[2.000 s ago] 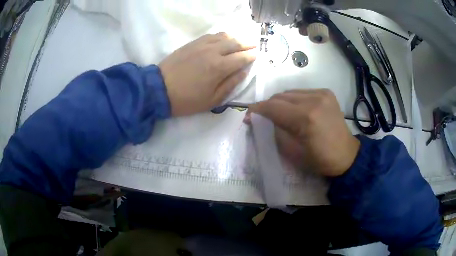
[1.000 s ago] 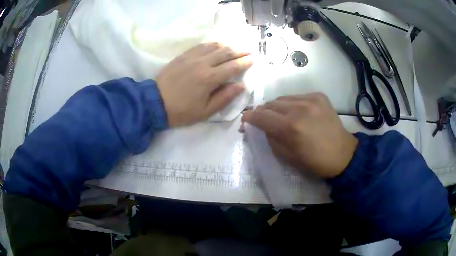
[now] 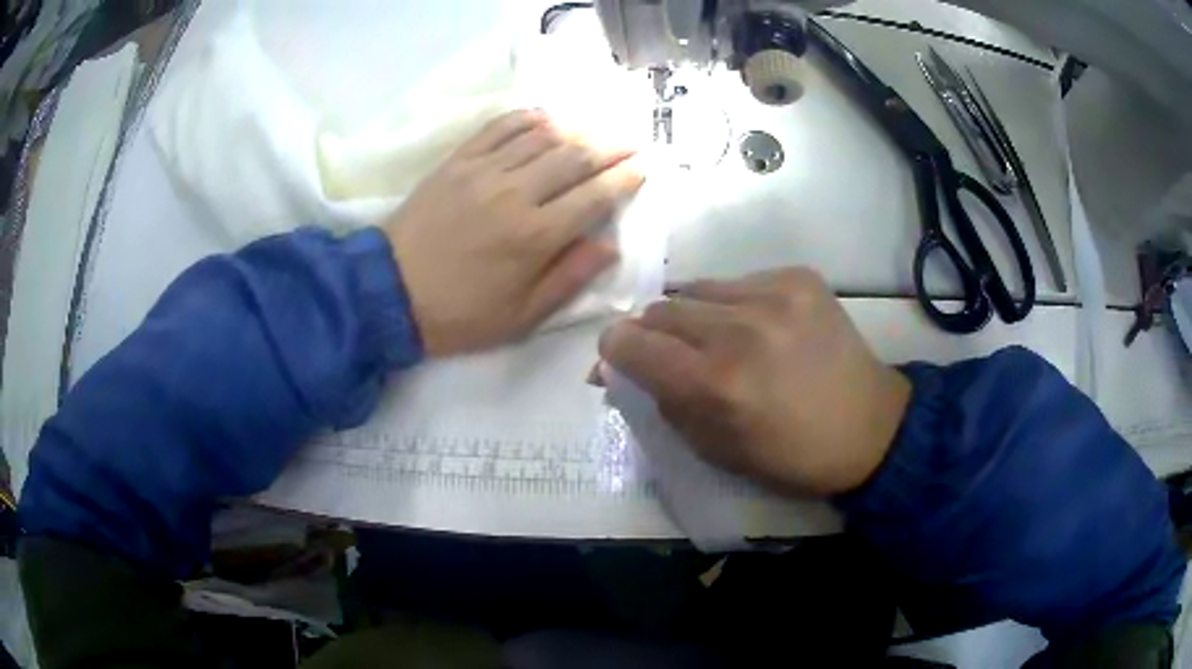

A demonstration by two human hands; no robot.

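Observation:
A white to cream fabric panel [image 3: 281, 144] lies at the upper left and runs under my left hand. My left hand [image 3: 503, 235] rests flat on it, fingers spread, with the fingertips just left of the presser foot [image 3: 663, 124]. My right hand [image 3: 758, 373] is below the foot, its thumb and fingers closed on a narrow white strip [image 3: 686, 490]. The strip hangs from the hand toward the front table edge. The fabric near the needle is washed out by the lamp. The sewing machine head [image 3: 680, 29] is at the top.
Black-handled shears [image 3: 967, 242] lie right of the needle, beside slim silver tools [image 3: 1000, 144]. A small round metal disc [image 3: 762, 152] is right of the foot. A ruler scale [image 3: 458, 460] runs along the front table edge. Folded white panels [image 3: 66, 235] line the left edge.
The fabric has slid toward me, uncovering less bright cloth. My left hand has moved slightly left and down, and my right hand has moved left and down with the strip. The view has shifted slightly.

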